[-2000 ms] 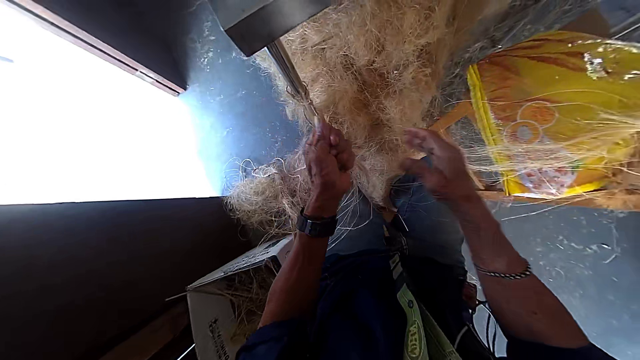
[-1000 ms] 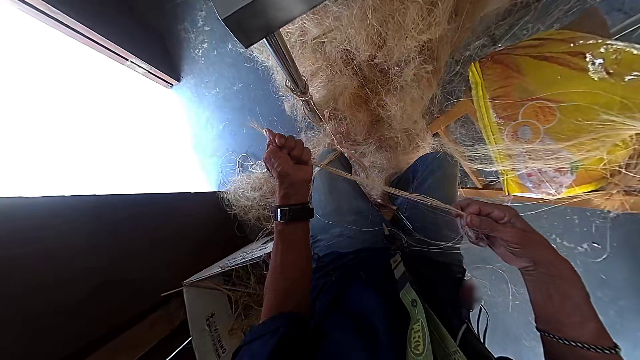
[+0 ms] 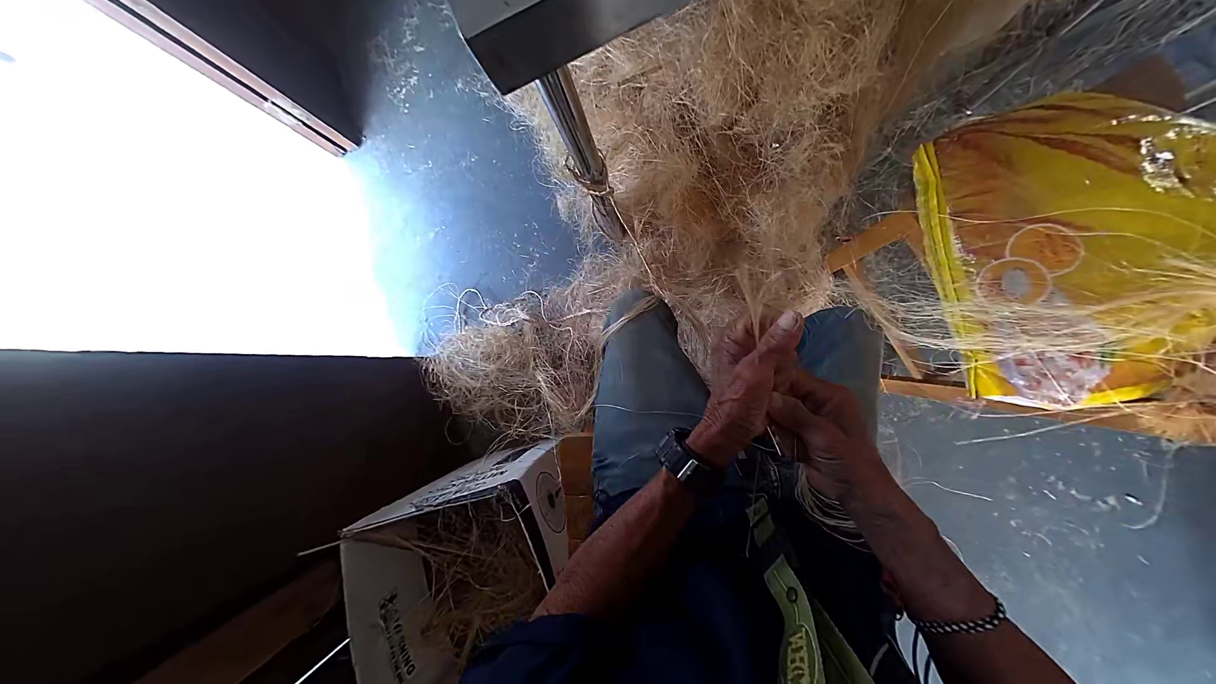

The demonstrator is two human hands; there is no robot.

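My left hand (image 3: 746, 389), with a watch at the wrist, is closed on a thin bunch of pale plant fibres (image 3: 755, 299) above my lap. Close against it on the right, my right hand (image 3: 826, 432) pinches fibres too, and loose strands hang below its fingers. Beyond both hands lies a large tangled heap of tan fibre (image 3: 722, 142). A twisted fibre strand (image 3: 638, 249) is looped round a shiny metal post (image 3: 577, 123) and runs down towards my left knee.
On the right, a yellow printed plastic sack (image 3: 1064, 199) with long fibres over it rests on a wooden frame (image 3: 869, 242). A cardboard box (image 3: 380, 589) holding fibre stands at lower left, below a dark panel (image 3: 209, 456). Bright light comes in at upper left.
My hands were apart one second ago with a strand stretched between them; now they are together above my lap. Two seconds ago my left hand was by the metal post and my right hand was open.
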